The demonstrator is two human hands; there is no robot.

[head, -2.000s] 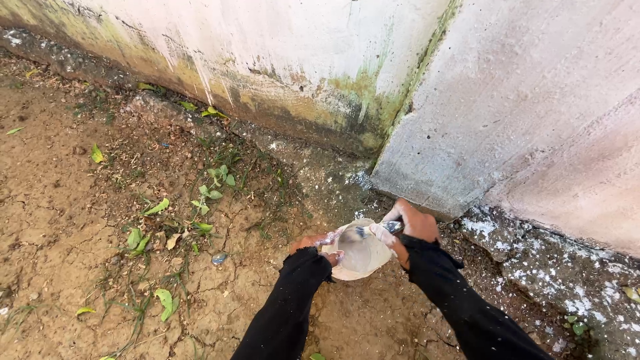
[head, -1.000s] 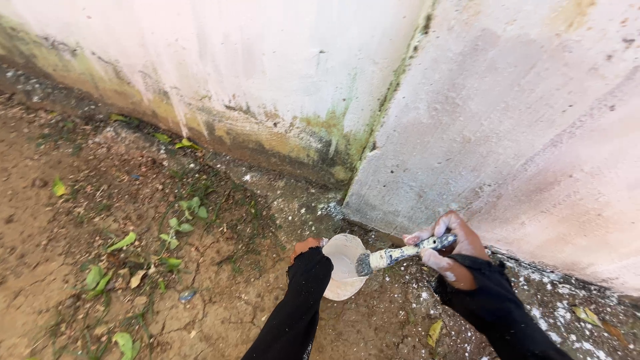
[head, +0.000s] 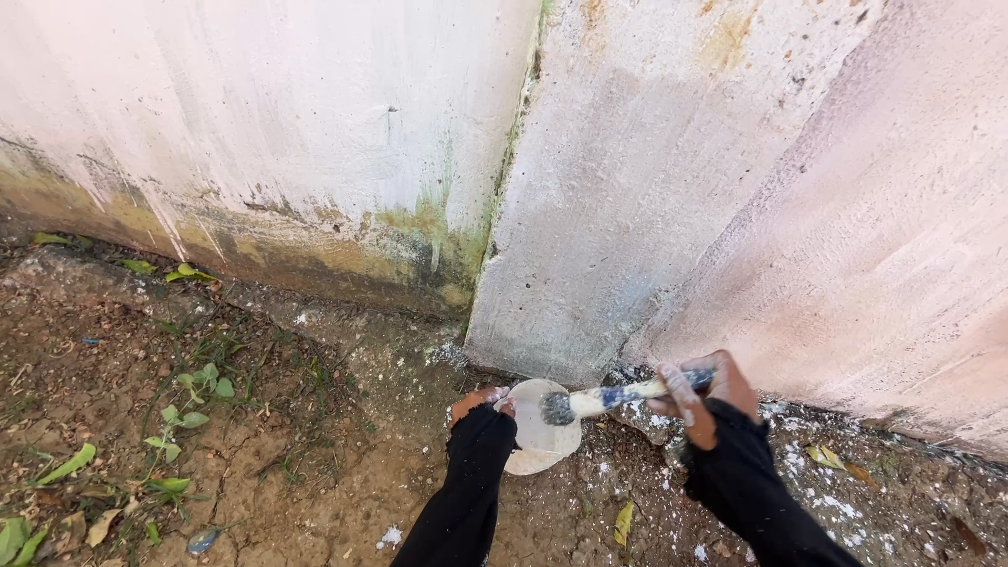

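Note:
My left hand (head: 482, 403) grips the left rim of a white plastic container (head: 543, 453), which is held low over the soil near the wall's foot. Pale liquid shows inside it. A round paintbrush (head: 610, 396) with a paint-smeared handle lies in the grasp of my right hand (head: 705, 394), to the right of the container. The brush points left, and its grey bristles are over the container's opening; whether they touch the liquid I cannot tell. White paint marks the fingers of both hands, and black sleeves cover both wrists.
Ahead stands a pale painted wall (head: 315, 118) with a mossy, stained base. A projecting wall section (head: 583, 236) meets it at a vertical joint. Small green plants (head: 181, 417) and fallen leaves are on the cracked soil at the left. White paint spatters dot the ground at the right.
Two seconds ago both hands were close together at the container; my right hand has since moved off to the right with the brush. The view has shifted toward the wall.

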